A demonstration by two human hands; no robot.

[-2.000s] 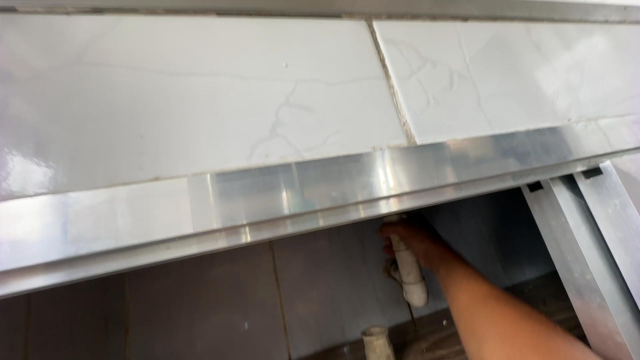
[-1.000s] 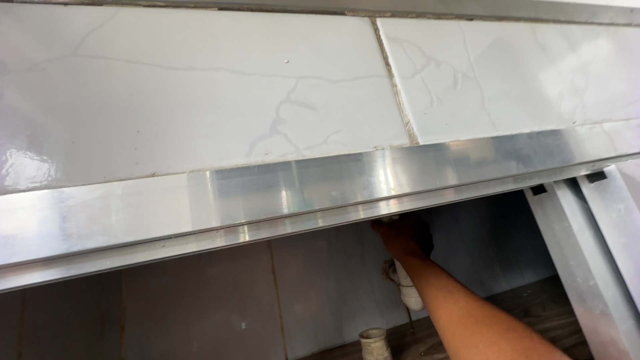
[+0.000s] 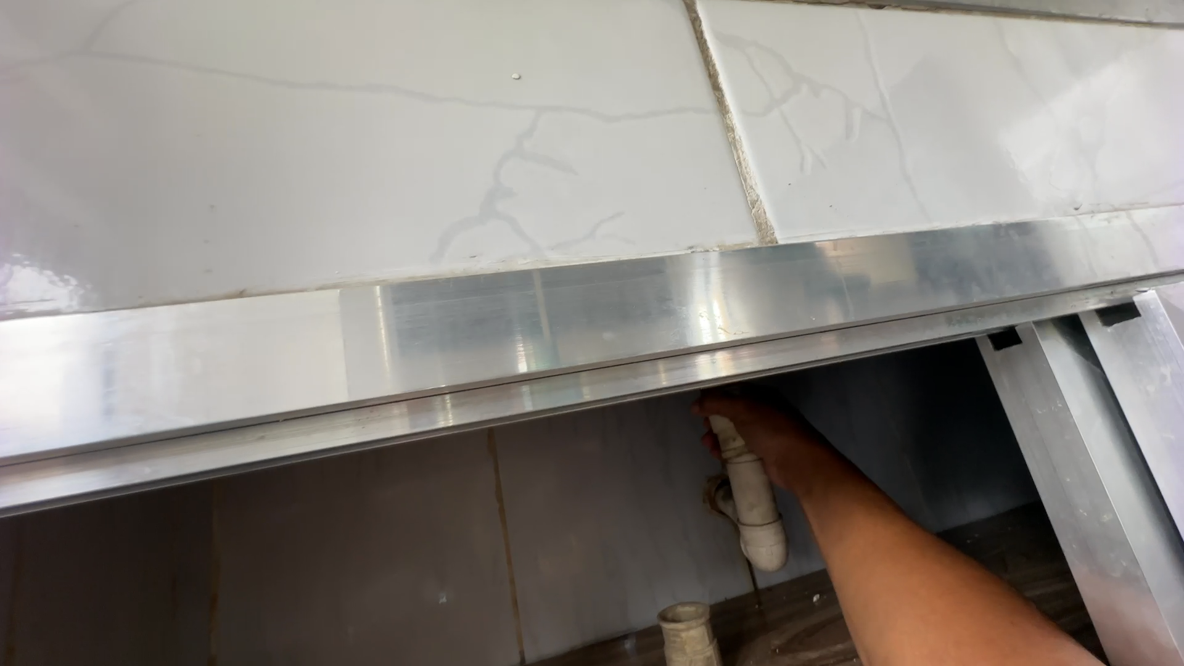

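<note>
My right hand point(image 3: 760, 433) reaches under the aluminum edge of the counter and is closed around the upper part of a white plastic drain trap point(image 3: 758, 504). Its fingertips lie partly in shadow, close below the metal edge. The trap hangs upright, slightly tilted, with its rounded bottom down and a side outlet running to a fitting point(image 3: 717, 495) at the tiled back wall. What the trap joins at its top is hidden. Below it and to the left stands a short, open white pipe end point(image 3: 686, 629). My left hand is out of view.
Across the view runs the aluminum frame point(image 3: 573, 324) under a white tiled countertop point(image 3: 370, 148). Aluminum sliding door panels point(image 3: 1091, 462) stand at the right, beside my forearm. Behind is a grey tiled wall point(image 3: 370, 546), above a brown wood-patterned floor point(image 3: 814, 620).
My right hand has shifted on the trap: one second ago hand and forearm covered more of its upper part, and now more of the pipe shows.
</note>
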